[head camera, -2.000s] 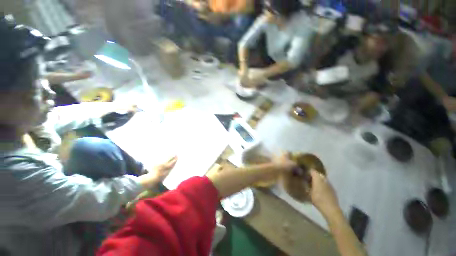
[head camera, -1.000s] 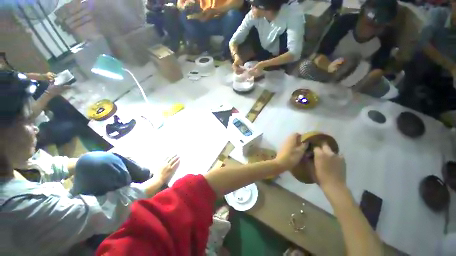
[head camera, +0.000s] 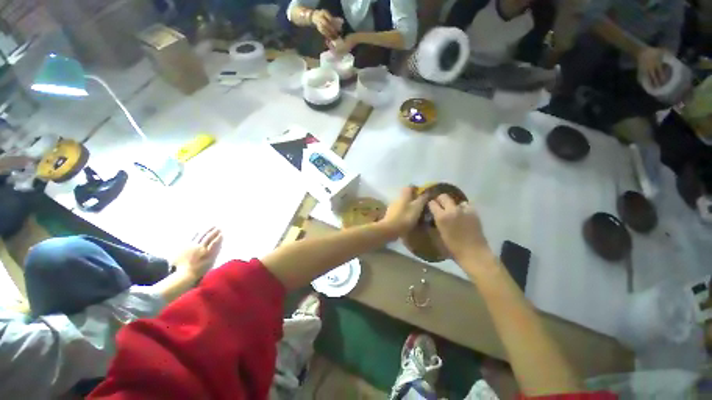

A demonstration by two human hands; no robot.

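A yellow-gold bowl-shaped base shell (head camera: pixel 425 241) is held tilted above the table's near edge. My left hand (head camera: pixel 406 212) grips its upper left rim. My right hand (head camera: pixel 457 224) is bent over its inside with the fingertips at the dark centre part, which they mostly hide. Whether the fingertips pinch a small piece, I cannot tell. A second gold bowl (head camera: pixel 363 212) lies on the table just left of my left hand. A thin curled cable (head camera: pixel 418 295) lies on the brown board nearer to me.
A white ringed disc (head camera: pixel 336 277) is at the board's edge. A boxed device (head camera: pixel 329 170) stands beyond my left forearm. A black smartphone (head camera: pixel 515 263) lies right of my right wrist. Dark shells (head camera: pixel 606 236) are at the right. A person's hand (head camera: pixel 200 253) rests at the left.
The view has swung right, so the table things sit further left. Both hands stay on the same bowl. Across the table, a person's white housing is now raised.
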